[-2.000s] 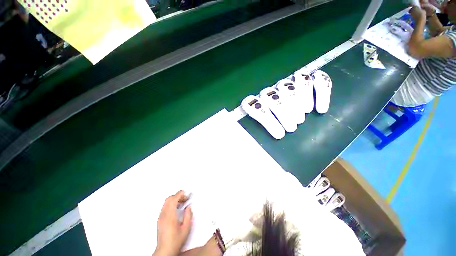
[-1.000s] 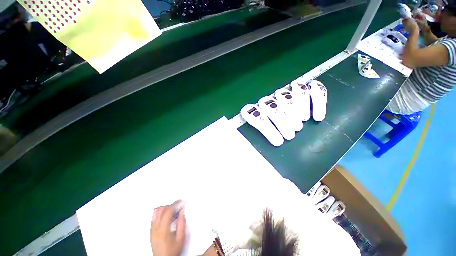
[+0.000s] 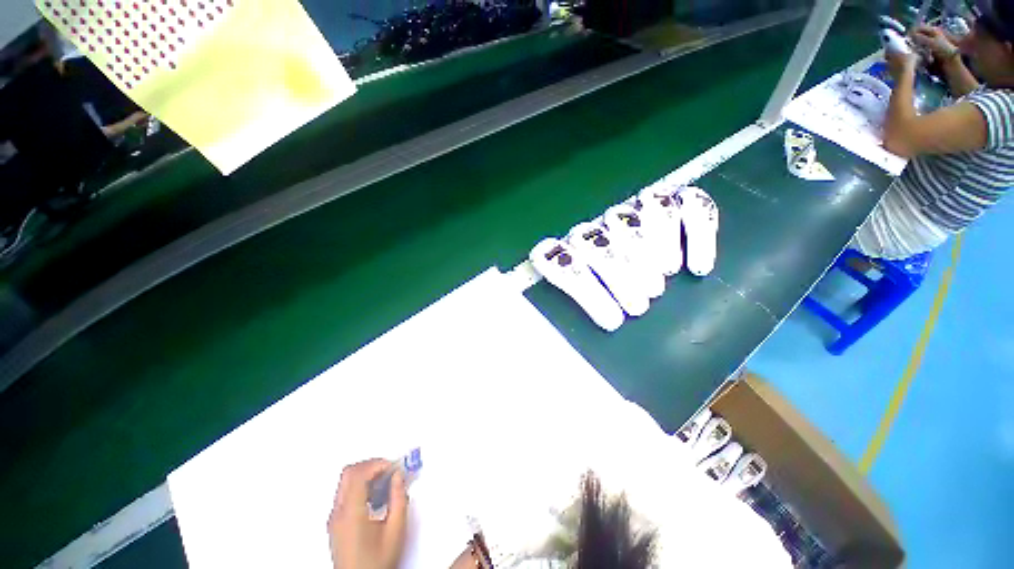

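My left hand is at the lower middle over the plain white work mat. Its thumb and fingers hold a small grey-blue label or film, with blue marks on the end that sticks out; the fingers hide part of it. My right hand is almost wholly cut off by the bottom edge; only a sliver of skin by a beaded bracelet shows, so its grip is hidden. Dark hair and pale clothing cover the mat's near part.
Several white infrared thermometers lie side by side right of the mat. An open carton with more devices stands below the bench. The green belt runs beyond. A yellow-white sheet hangs upper left. A seated person works upper right.
The small piece shows more clearly beyond my left fingertips, with its blue marks visible. My left hand has shifted slightly left and down from the first frame. The right wrist sits lower, nearer the bottom edge.
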